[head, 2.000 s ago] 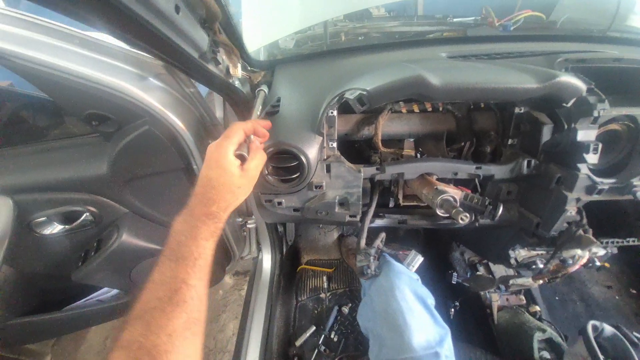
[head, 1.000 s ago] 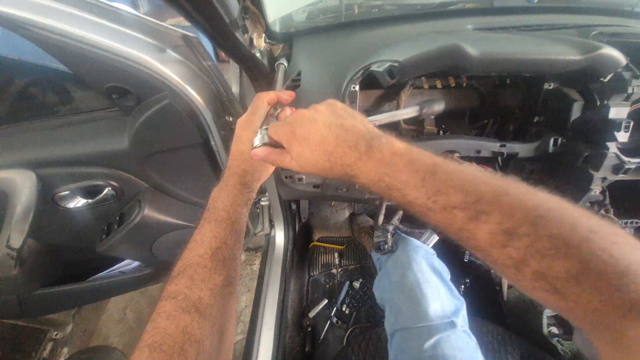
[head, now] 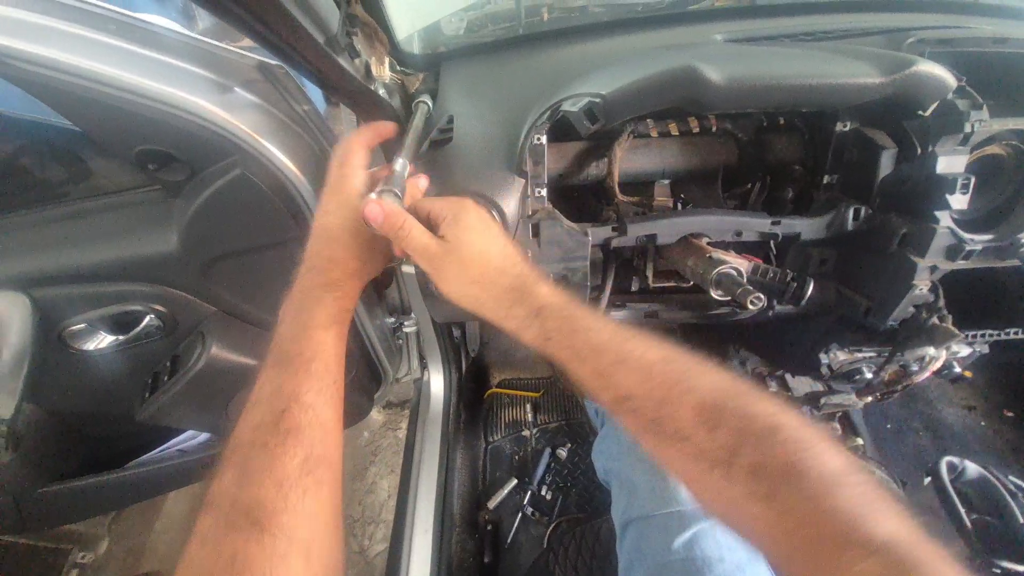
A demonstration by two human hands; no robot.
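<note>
A metal socket extension bar [head: 414, 132] runs at a slant from the gap between the dashboard [head: 496, 104] and the windscreen pillar down to my hands. My right hand [head: 448, 240] is closed around the ratchet head end of the tool, its thumb on the metal. My left hand [head: 352, 200] is behind and to the left of the bar, its index finger raised off it and the other fingers partly hidden; whether it grips the tool cannot be told. The tool's handle is hidden by my right hand.
The open car door [head: 240, 240] stands at the left, beside the door sill [head: 432, 448]. Several tools, one a screwdriver [head: 541, 466], lie on the floor mat [head: 580, 480] near my leg. The bare steering column [head: 732, 284] juts out below the opened dashboard.
Two seconds ago only my left hand was at the tool; my right hand has since come in from the right and taken hold. The ratchet handle, pointing right a second ago, no longer shows there.
</note>
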